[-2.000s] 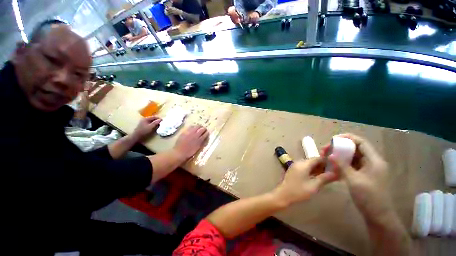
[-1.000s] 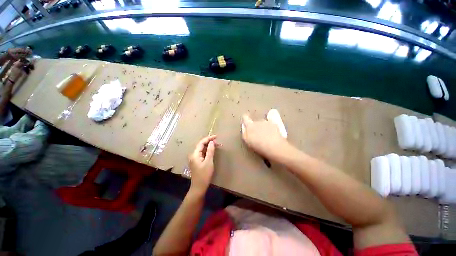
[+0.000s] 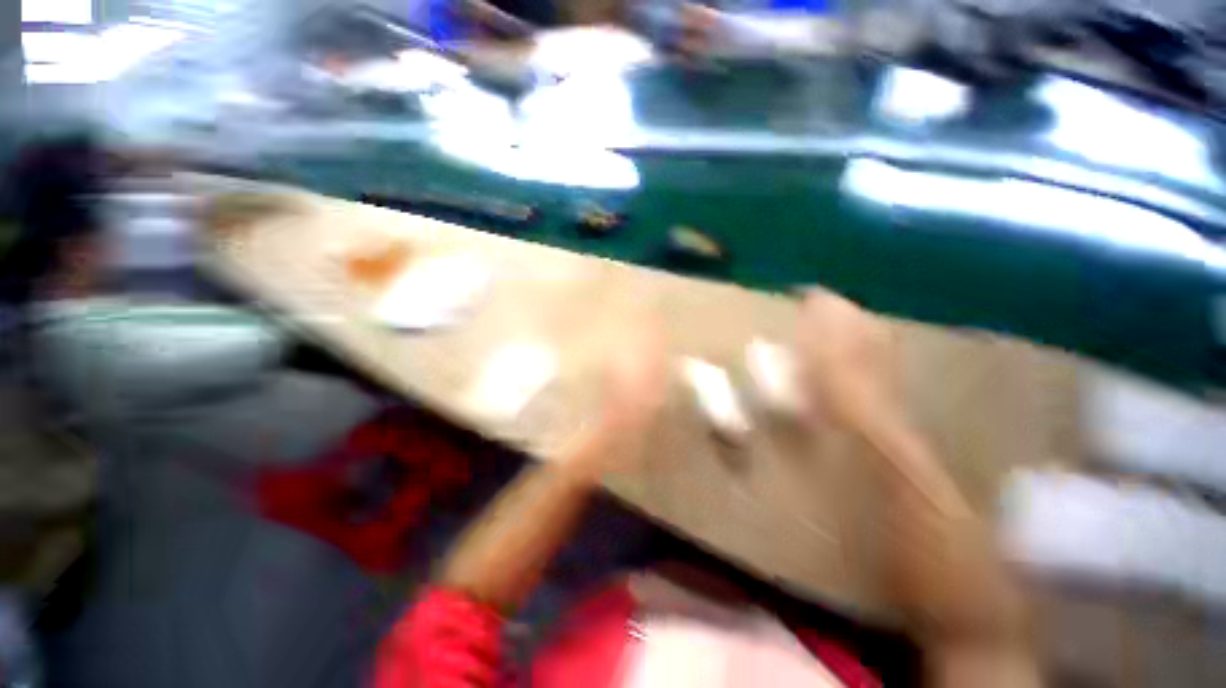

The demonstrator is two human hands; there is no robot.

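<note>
The picture is strongly blurred. Two white covers lie on the cardboard-covered bench between my hands: one white cover nearer my left hand and a second white cover beside my right hand. A dark spot shows at the near end of the first one. My left hand is over the bench left of them, smeared by motion. My right hand is just right of the second cover, near the belt edge. Whether either hand holds anything cannot be told.
Rows of white covers stand at the right. The green belt runs behind the bench, with dark units on it. A white wad and an orange block lie at the left. Blurred people are beyond the belt.
The view has swung up and left. My right hand has moved from the work spot towards the belt side. Two white covers now show side by side where one showed before.
</note>
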